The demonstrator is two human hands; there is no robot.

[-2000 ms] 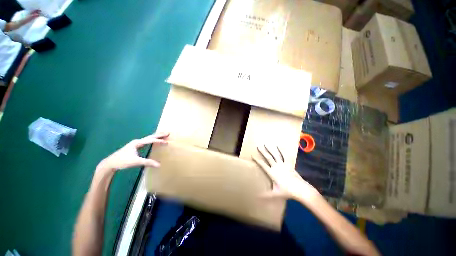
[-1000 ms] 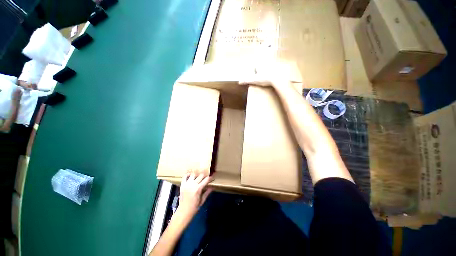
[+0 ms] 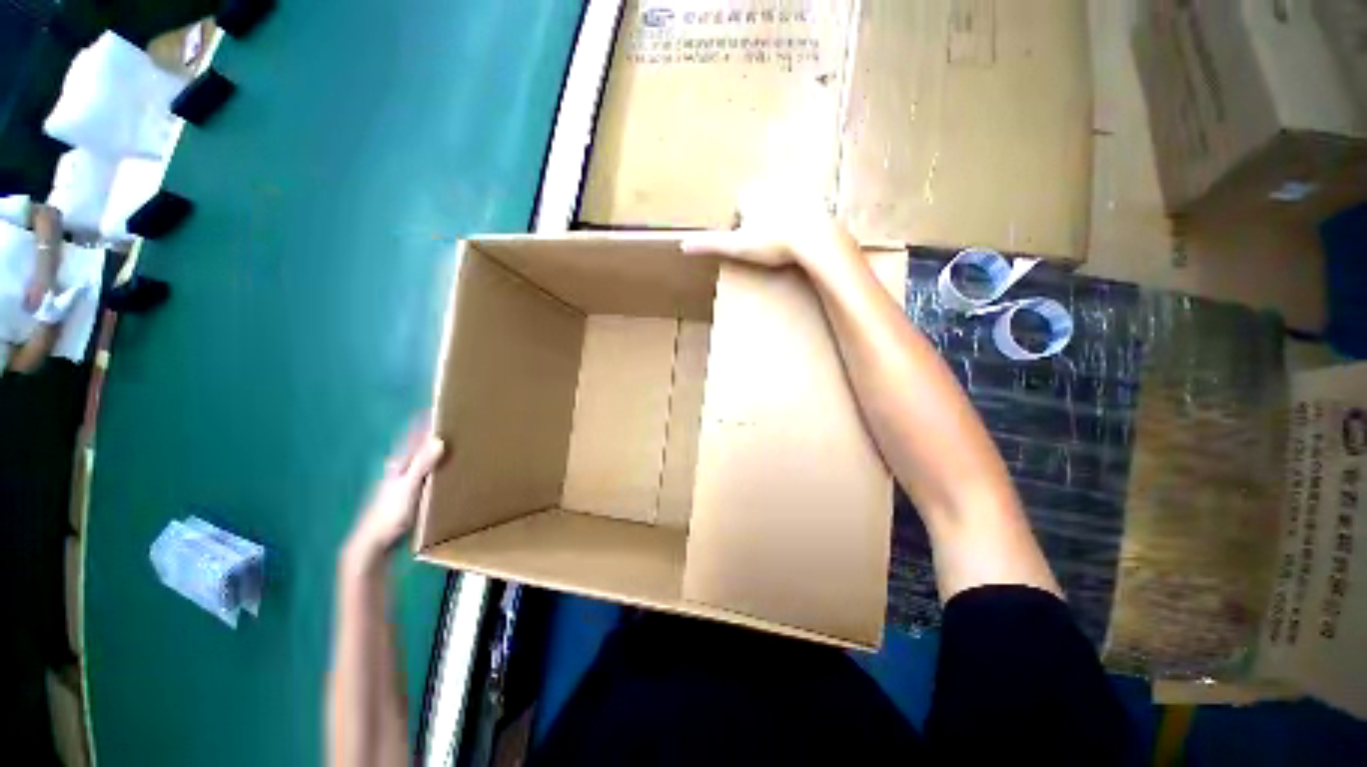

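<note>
An open shipping carton (image 3: 622, 412) stands in front of me, empty inside. Its right flap (image 3: 795, 450) lies inward over the opening; the left side shows no flap above the rim. My left hand (image 3: 402, 487) is at the carton's left rim, fingertips against the edge, slightly blurred. My right hand (image 3: 772, 240) rests on the far rim with its fingers at the edge; the forearm crosses the carton's right side. A bubble-wrapped unit (image 3: 210, 567) lies on the green conveyor belt (image 3: 345, 300) at the left.
A large printed carton (image 3: 720, 120) is beyond the open one. White tape rolls (image 3: 1034, 327) lie on a dark film-covered stand (image 3: 1034, 435) at the right. More cartons (image 3: 1259, 105) are farther right. Another person's hands (image 3: 42, 285) and dark blocks (image 3: 158, 214) are across the belt.
The far, near and left flaps no longer cover the rim, and the carton's inside is exposed. My left hand has moved from the near edge to the left rim. My right hand stays at the far rim.
</note>
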